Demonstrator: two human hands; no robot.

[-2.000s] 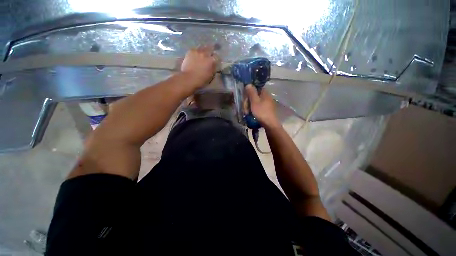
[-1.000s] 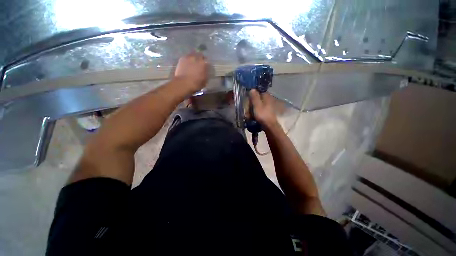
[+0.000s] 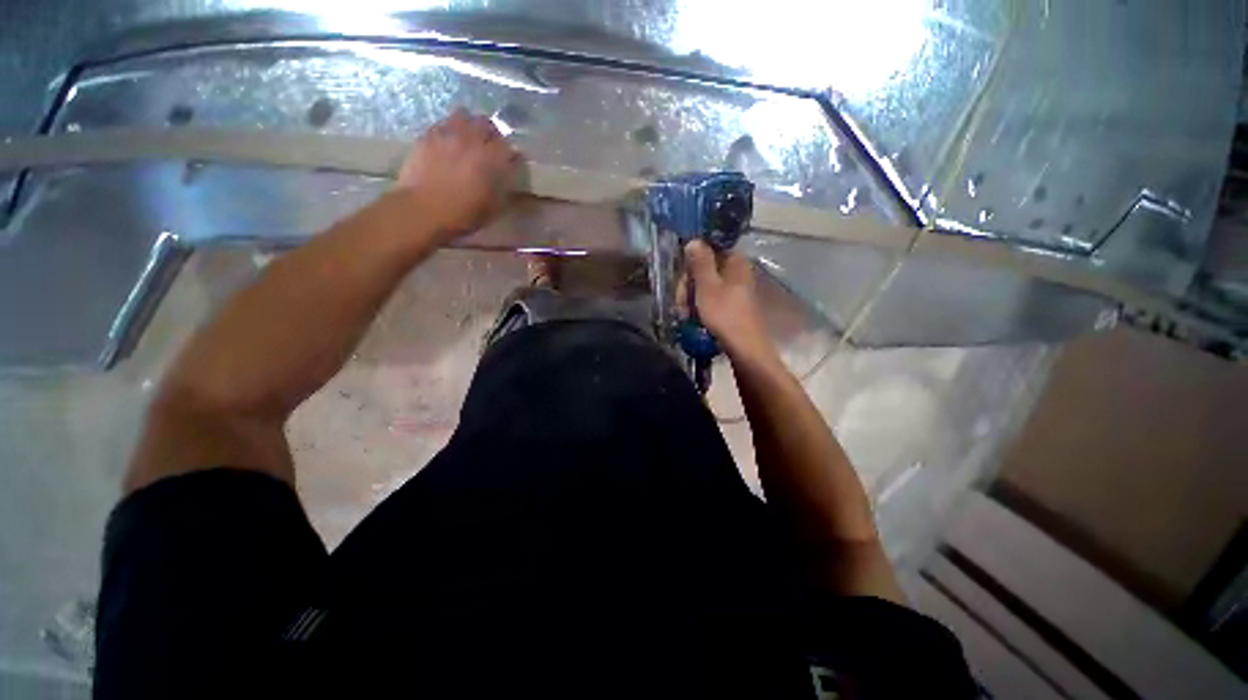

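Observation:
A long pale wood strip (image 3: 575, 183) runs across a shiny silver-grey panel (image 3: 411, 103). My left hand (image 3: 463, 171) is bare and lies over the strip left of the middle, fingers curled onto it; the fingertips are hard to make out. My right hand (image 3: 717, 290) is closed around the handle of a blue-black air nailer (image 3: 701, 208). The nailer's head is over the strip, to the right of my left hand, with its silver magazine on the left side. Whether its nose touches the strip is hidden.
A thin yellowish hose (image 3: 969, 123) crosses the panel on the right. A dark and bright bent trim line (image 3: 871, 157) lies beyond the strip. Brown and pale boards (image 3: 1115, 424) stand at the lower right. Dusty concrete floor (image 3: 370, 410) shows below the panel's near edge.
My left hand has moved left along the strip, farther from the nailer. My right hand still holds the nailer. The view has shifted slightly.

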